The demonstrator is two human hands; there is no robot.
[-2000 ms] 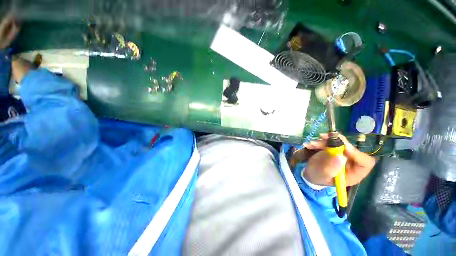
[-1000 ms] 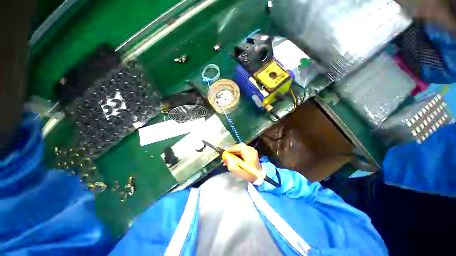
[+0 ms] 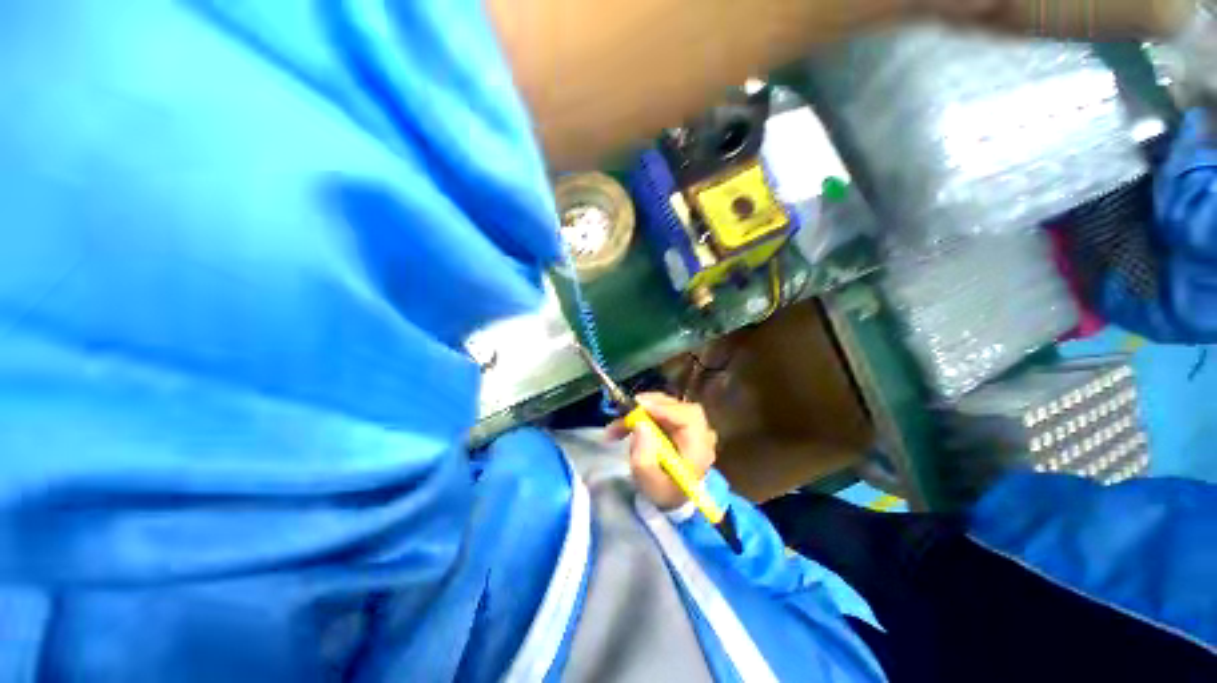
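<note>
My right hand [image 3: 675, 451] is closed around the yellow handle of the soldering iron [image 3: 663, 456], with the dark rear end pointing down right. Its metal shaft points up left, with the tip near the right edge of the pale work sheet [image 3: 531, 350]. A small dark curved piece [image 3: 489, 360] lies on the sheet, beside a big blue sleeve that hides the sheet's left part. I cannot make out my left hand. The sleeve and a bare forearm cross close to the camera, and I cannot tell whose they are.
The tan reel [image 3: 593, 227] and the blue and yellow soldering station [image 3: 741, 207] stand behind the iron. A brown open box [image 3: 787, 400] is below the bench edge. Clear plastic trays [image 3: 988, 307] are at the right, near another person's blue sleeve [image 3: 1192, 227].
The big sleeve and bare forearm have come across the left and top, hiding the paper strip and loose parts. The iron's tip has moved away from the dark curved piece. The view has shifted.
</note>
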